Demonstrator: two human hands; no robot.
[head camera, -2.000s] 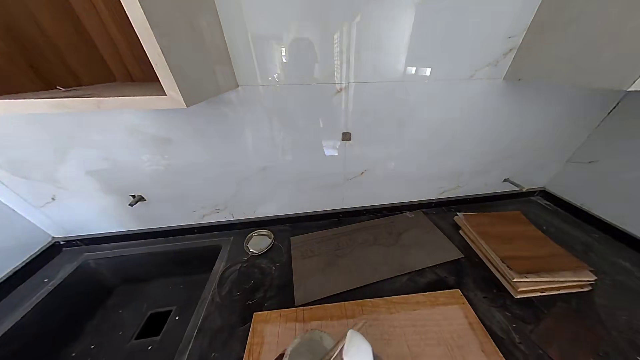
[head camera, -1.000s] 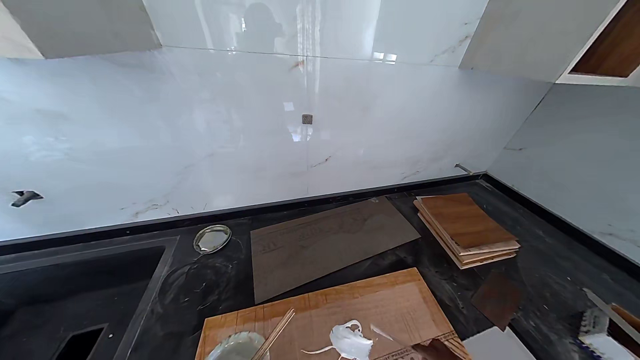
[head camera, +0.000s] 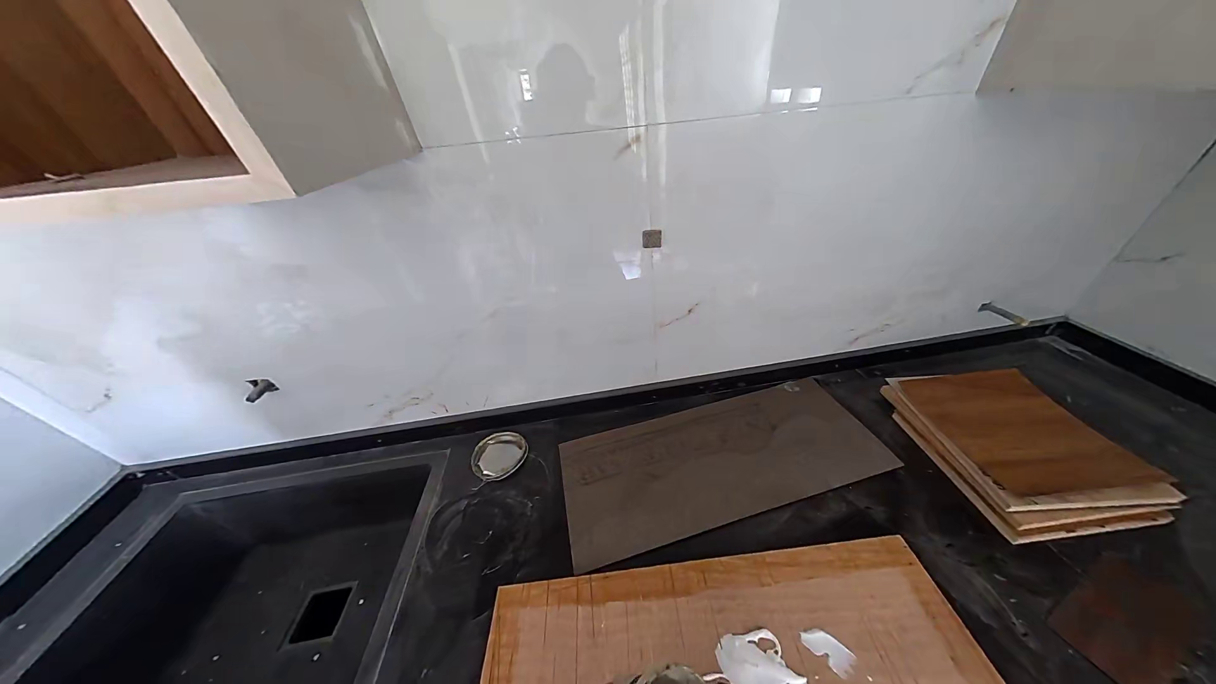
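Observation:
Neither my left hand nor my right hand shows in the head view. At the bottom lies a wooden board (head camera: 741, 589) with dabs of white paste (head camera: 755, 657) on it. The top of a container (head camera: 668, 674) is just visible at the lower edge, mostly cut off. Behind the board lies a flat dark grey-brown sheet (head camera: 712, 475). A round metal lid (head camera: 500, 456), whitish inside, sits left of that sheet. To the right is a stack of plywood pieces (head camera: 1035, 437).
A black sink (head camera: 275, 551) with a square drain hole is set in the dark countertop at left. Pipe stubs (head camera: 259, 388) stick out of the marbled wall. An open wall cabinet (head camera: 275, 114) hangs at the upper left. A reddish-brown patch (head camera: 1126, 608) is at lower right.
The view swung right and then back left. A hand at the board's lower edge one second ago is out of sight, as are the sticks in the container.

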